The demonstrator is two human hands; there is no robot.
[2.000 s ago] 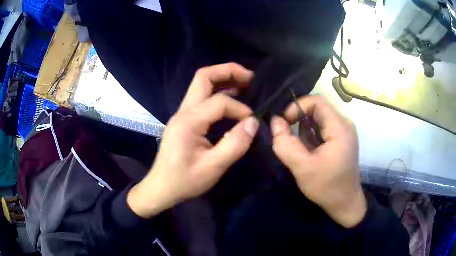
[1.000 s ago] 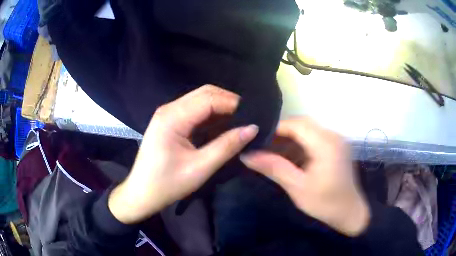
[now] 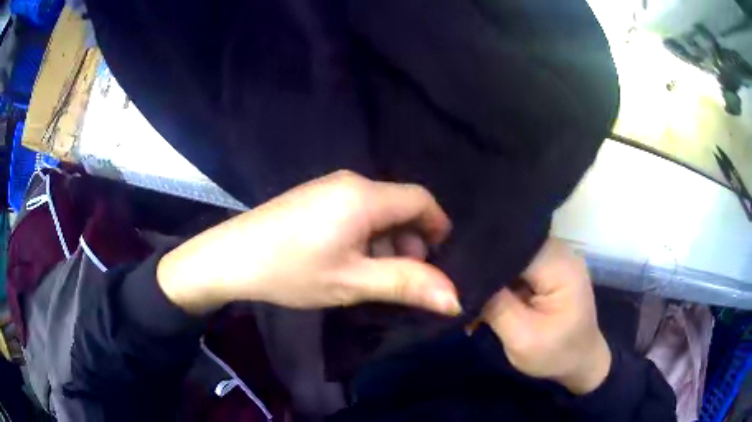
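Note:
A large black garment (image 3: pixel 363 99) spreads from the table toward me over its front edge. My left hand (image 3: pixel 346 247) grips the garment's near edge between thumb and fingers. My right hand (image 3: pixel 544 317) pinches the same edge just to the right, with its fingertips partly hidden by the cloth. The dark thread snips (image 3: pixel 730 180) lie on the table at the far right, cut off by the picture's edge.
Dark machine parts (image 3: pixel 713 62) are at the upper right. A grey and maroon garment (image 3: pixel 62 280) with white cord hangs at the left. A cardboard piece (image 3: pixel 62 91) is at the upper left. A pale pink cloth (image 3: pixel 680 354) hangs below the table (image 3: pixel 660 214) at the right.
The snips left my right hand and lie on the table. The black garment now spreads further right, over more of the table. Both hands have moved lower along its edge.

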